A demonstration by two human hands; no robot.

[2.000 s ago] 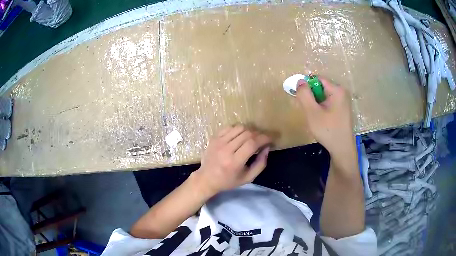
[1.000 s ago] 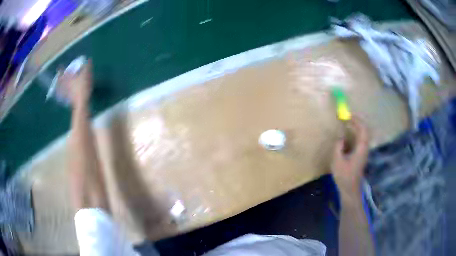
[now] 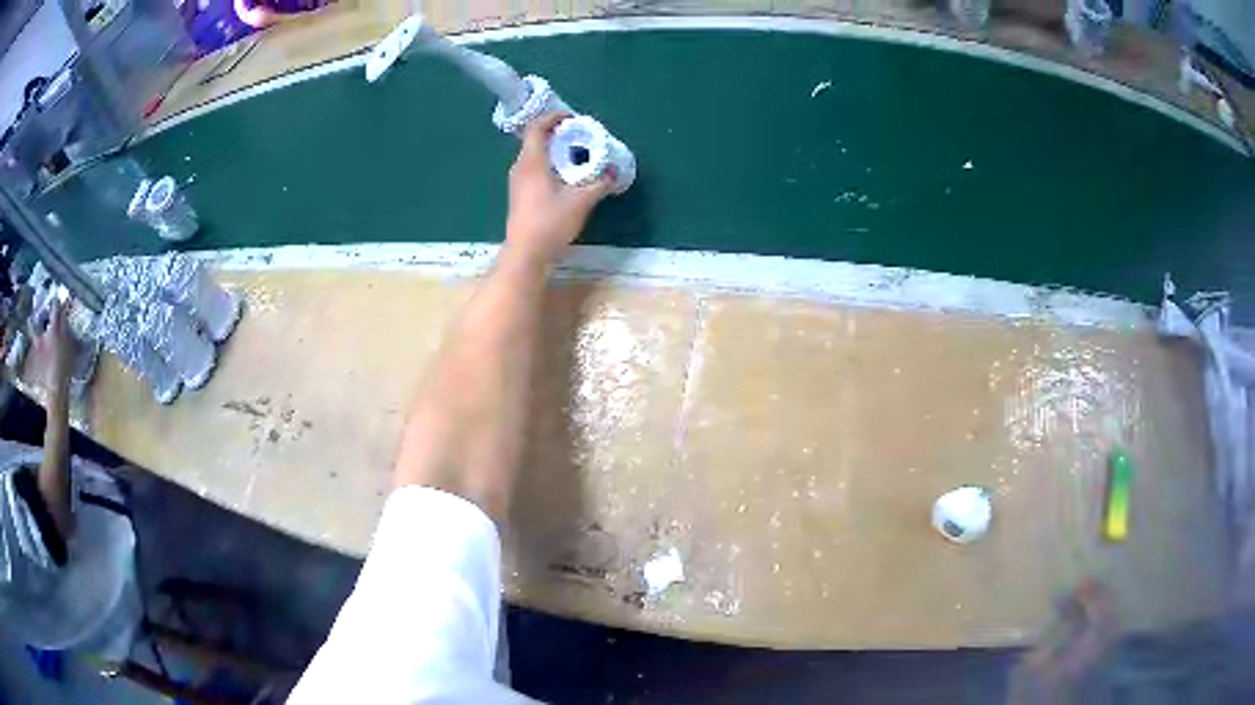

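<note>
My left hand (image 3: pixel 551 200) reaches over the green belt (image 3: pixel 771 152) and is closed on a white-grey ruffled piece (image 3: pixel 580 149), whose open rim faces me. A leg piece (image 3: pixel 468 62) with a flared end stands out of a ruffled cup beside it; I cannot tell whether both are one joined part. My right hand (image 3: pixel 1074 634) is blurred at the bench's front edge, lower right; whether it holds anything is unclear. The white glue bottle (image 3: pixel 962 514) and the yellow-green lighter (image 3: pixel 1118 496) lie on the tan bench (image 3: pixel 826 413) near it.
Grouped ruffled pieces (image 3: pixel 168 324) stand at the bench's left end, near another person's hand (image 3: pixel 52 351). One ruffled piece (image 3: pixel 165 209) is on the belt at left. Pale leg pieces (image 3: pixel 1218 365) lie at the right edge. A white scrap (image 3: pixel 663 572) sticks to the bench.
The view has turned left. The lighter, in my right hand at first, lies on the bench. My left hand has moved from the front edge to the belt and holds a ruffled piece.
</note>
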